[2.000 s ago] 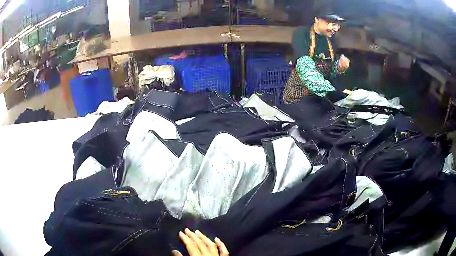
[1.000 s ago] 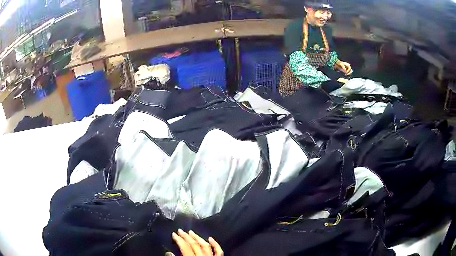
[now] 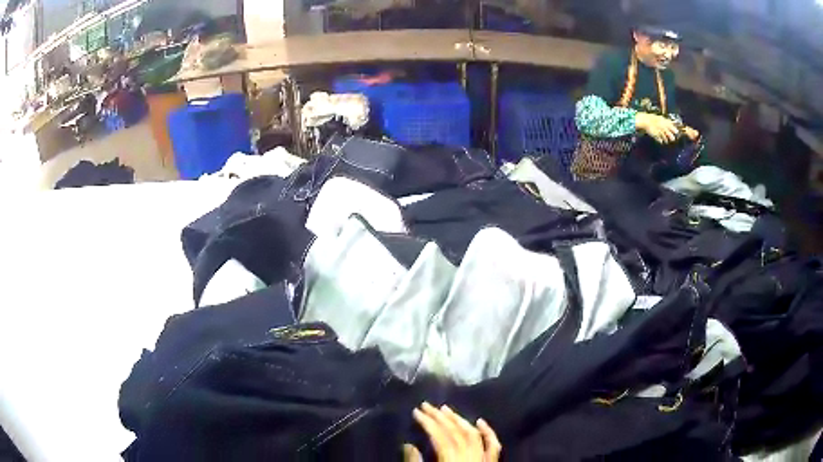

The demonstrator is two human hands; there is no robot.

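Observation:
A pile of dark navy denim garments [image 3: 505,244] with pale grey-blue inner sides covers much of the view. A navy garment [image 3: 244,379] with light topstitching and short yellow stitching lies nearest in front. My right hand [image 3: 456,438] is bare and partly cut off by the bottom edge. It rests palm down on the dark cloth with its fingers somewhat apart and grips nothing that I can see. My left hand is not in view.
The white tabletop [image 3: 90,298] shows on the left. A person [image 3: 632,108] in a dark cap and teal patterned sleeves stands across the pile, hands raised together. Blue crates [image 3: 424,113] and a blue bin [image 3: 210,135] stand behind, below a long shelf [image 3: 397,56].
The view has swung left, so the pile and my right hand appear farther right. My right hand stays on the cloth. The other person's hands have come together higher up.

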